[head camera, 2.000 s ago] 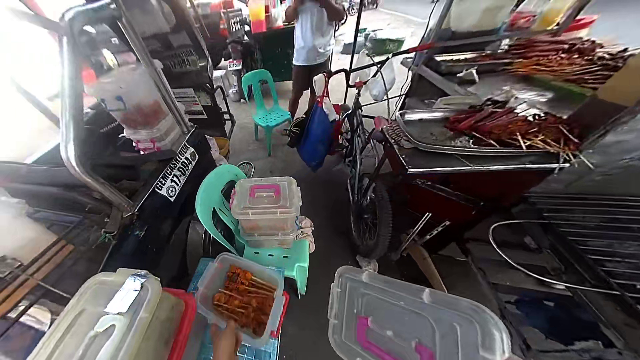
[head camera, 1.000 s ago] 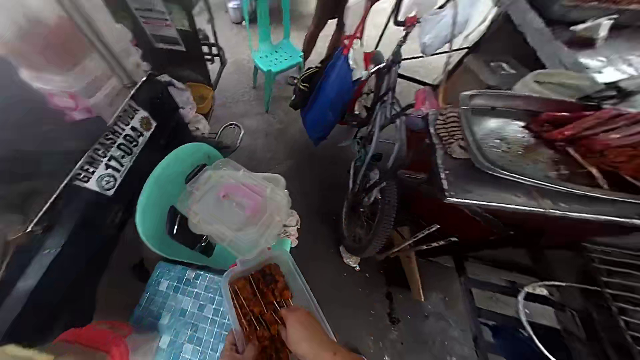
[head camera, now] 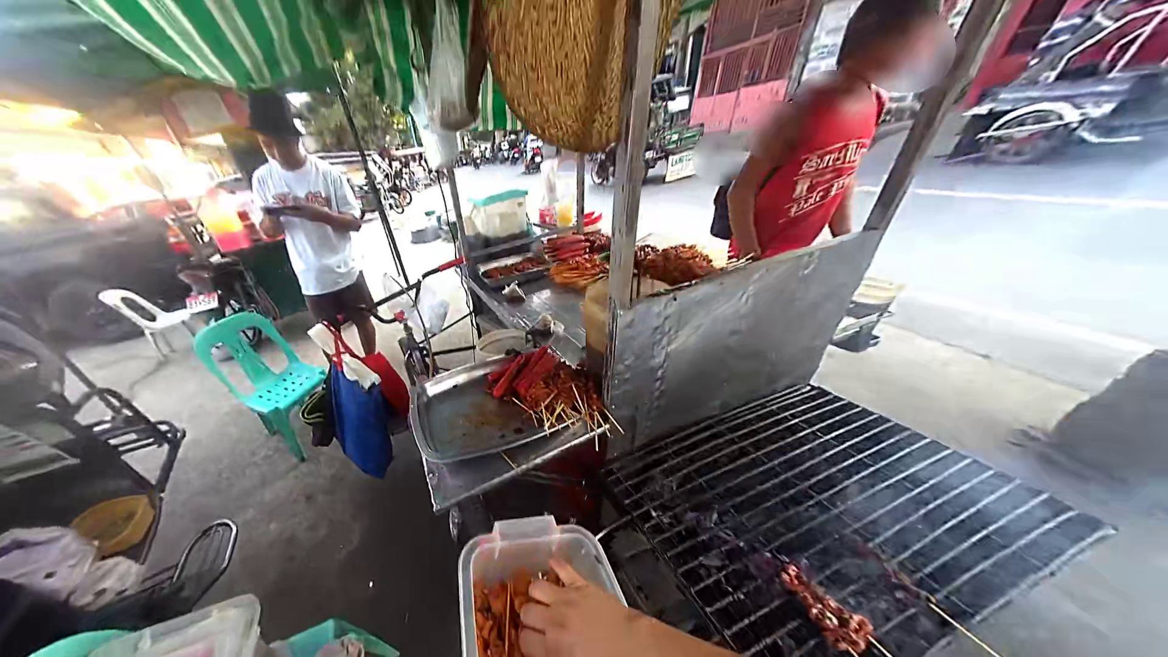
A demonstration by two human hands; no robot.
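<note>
My right hand (head camera: pixel 584 613) reaches into a clear plastic container (head camera: pixel 584 545) of marinated meat skewers (head camera: pixel 500 613), its fingers on the meat; whether they grip a skewer cannot be told. The container is at the bottom centre, left of a charcoal grill. My left hand is out of view. A meat skewer (head camera: pixel 826 610) lies on the grill grate (head camera: pixel 849 465) near its front edge, with another stick beside it. Beyond the container, a metal tray (head camera: pixel 465 415) on the cart holds red skewers (head camera: pixel 557 388) at its right side.
A sheet-metal panel (head camera: pixel 730 328) stands behind the grill. A person in red (head camera: pixel 812 173) is beyond it; a person in white (head camera: pixel 310 219) stands at the left. A blue bag (head camera: pixel 360 420) hangs near a green plastic chair (head camera: pixel 260 374). A lidded container (head camera: pixel 187 634) is at bottom left.
The view has swung right and up to the grill. The skewer container has moved from above the blue-tiled surface to beside the grill. My left hand, at the container one second ago, has left view.
</note>
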